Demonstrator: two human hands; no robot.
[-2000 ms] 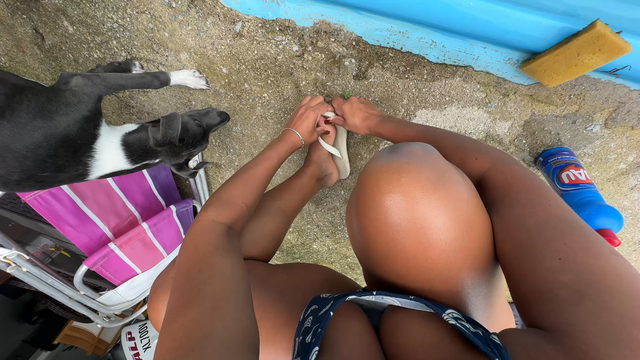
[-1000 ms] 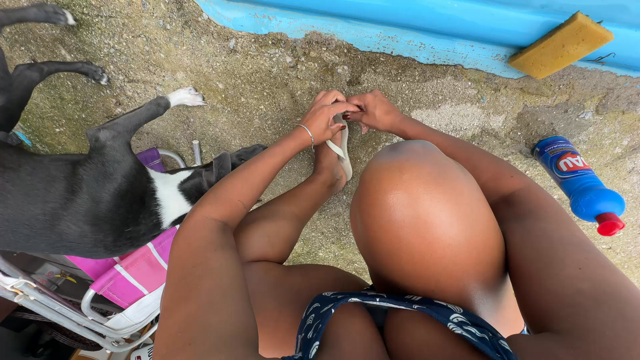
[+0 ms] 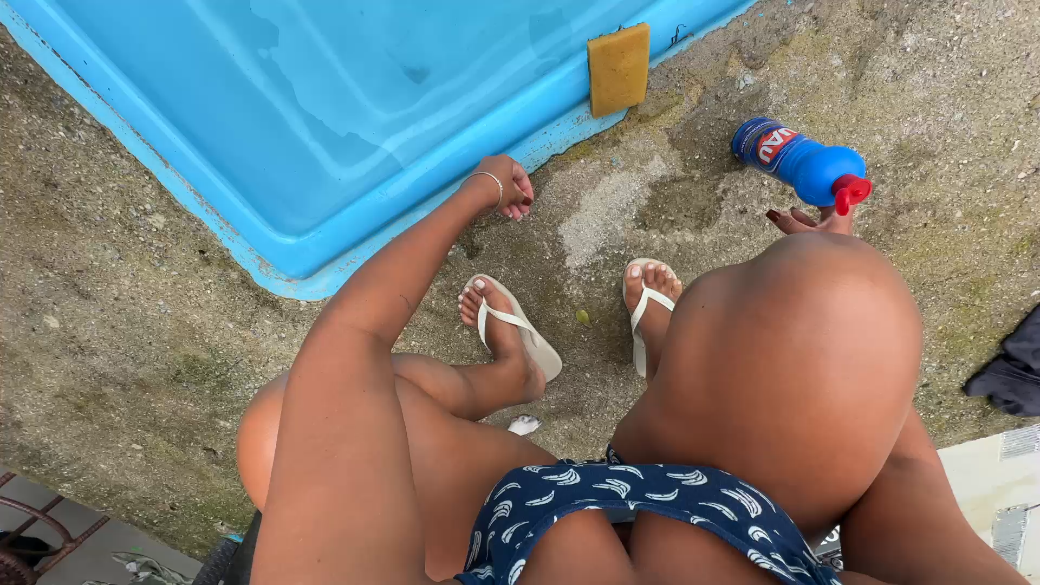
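My left hand hangs with curled fingers just off the lower rim of a blue plastic basin; whether it holds anything cannot be told. My right hand shows partly beyond the raised knee, beside a blue plastic bottle with a red flip cap. Its fingers are apart near the cap, and the rest of it is hidden. White flip-flops are on both feet, the left flip-flop and the right flip-flop. A yellow sponge rests on the basin's edge.
Rough concrete ground surrounds the basin. Dark cloth lies at the far right, above pale tiles. Rusty metal bars stand at the lower left. A small leaf lies between the feet.
Both hands have left the flip-flop, the left toward the basin and the right toward the bottle. The view has swung round; the dog and striped chair are out of sight.
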